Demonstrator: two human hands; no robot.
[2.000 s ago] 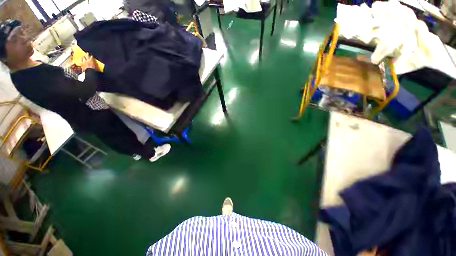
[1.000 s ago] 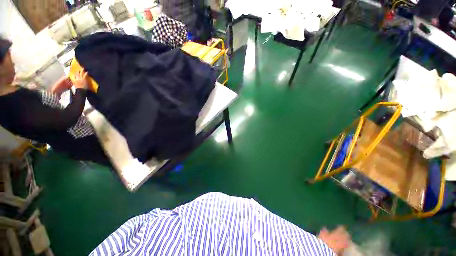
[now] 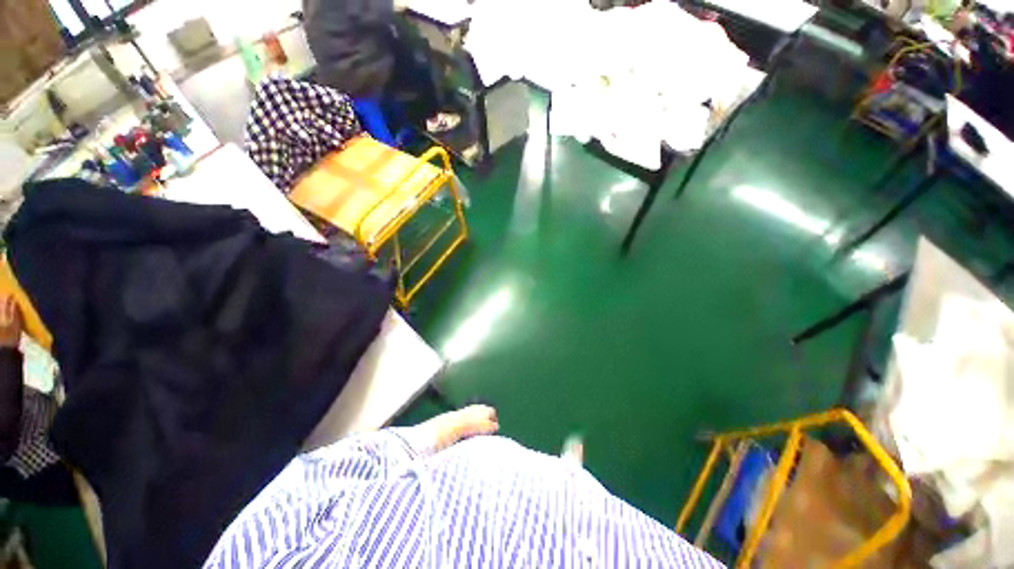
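Note:
My left hand [image 3: 461, 425] shows small and blurred at the end of the striped sleeve, in front of my body. I see nothing in it, and its finger posture is unclear. My right hand is out of the picture. A large heap of navy garment pieces [image 3: 189, 322] lies to the left, draped over a white work table [image 3: 384, 372]. My left hand is just right of the table's near corner. At the left edge, a worker's hand [image 3: 9, 322] is on a yellow-orange piece [image 3: 28, 306] beside the navy cloth.
A yellow trolley with a brown top [image 3: 367, 183] stands beyond the navy cloth. Another yellow trolley [image 3: 817, 500] is at the lower right, beside cream cloth [image 3: 956, 378]. A table with cream pieces [image 3: 634, 72] stands ahead. A person in dark grey [image 3: 356, 50] is beyond the near trolley. The floor is green.
The navy heap and its table are nearer and lower left. The worker has mostly left the view. My right hand has gone out of view; my left hand has appeared.

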